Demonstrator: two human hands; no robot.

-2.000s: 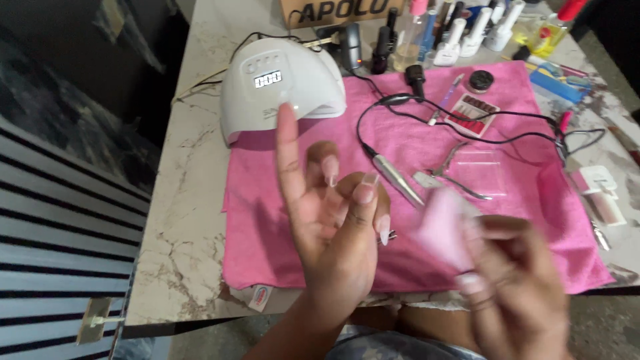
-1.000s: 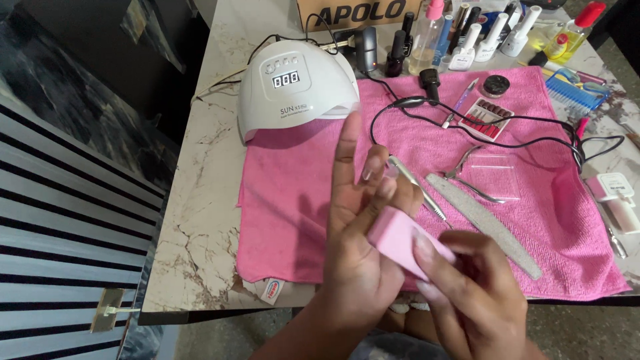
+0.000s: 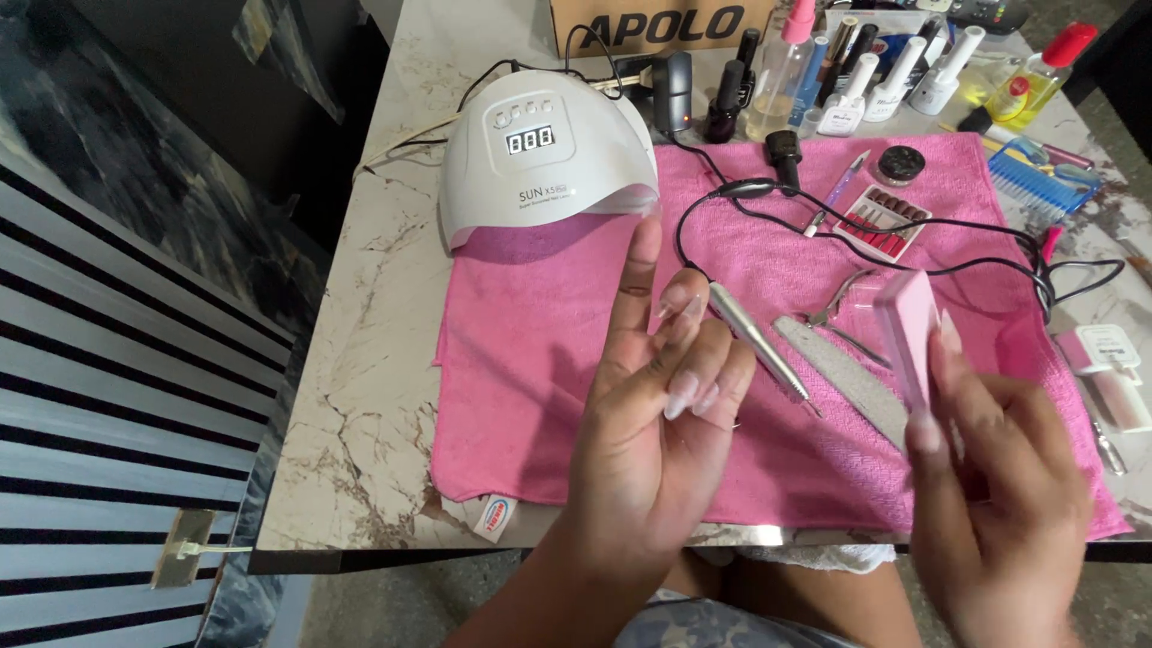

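Note:
My left hand (image 3: 661, 405) is raised palm up over the pink towel (image 3: 513, 387), one finger extended, the others curled with long pale nails; it holds no object. To its right, my right hand (image 3: 999, 486) pinches a pink nail buffer block (image 3: 907, 333) between thumb and fingers, apart from the left hand. Between the hands lie a silver electric nail drill handpiece (image 3: 760, 342), a grey nail file (image 3: 841, 378) partly hidden by the right hand, and cuticle nippers (image 3: 837, 310). The white nail lamp (image 3: 549, 162) stands behind my left hand.
Nail polish bottles (image 3: 886, 85), a spray bottle (image 3: 781, 76) and a cardboard box (image 3: 661, 27) line the back. A black cable (image 3: 963, 225) loops over a drill-bit case (image 3: 882, 225) and brush (image 3: 837, 193). A blue comb-like brush (image 3: 1044, 175) lies right; the marble table's edge (image 3: 360, 535) is near me.
The buffer block touched or overlapped my left hand a second ago; my right hand has since moved right with it, away from the left hand. The left hand's extended finger remains up.

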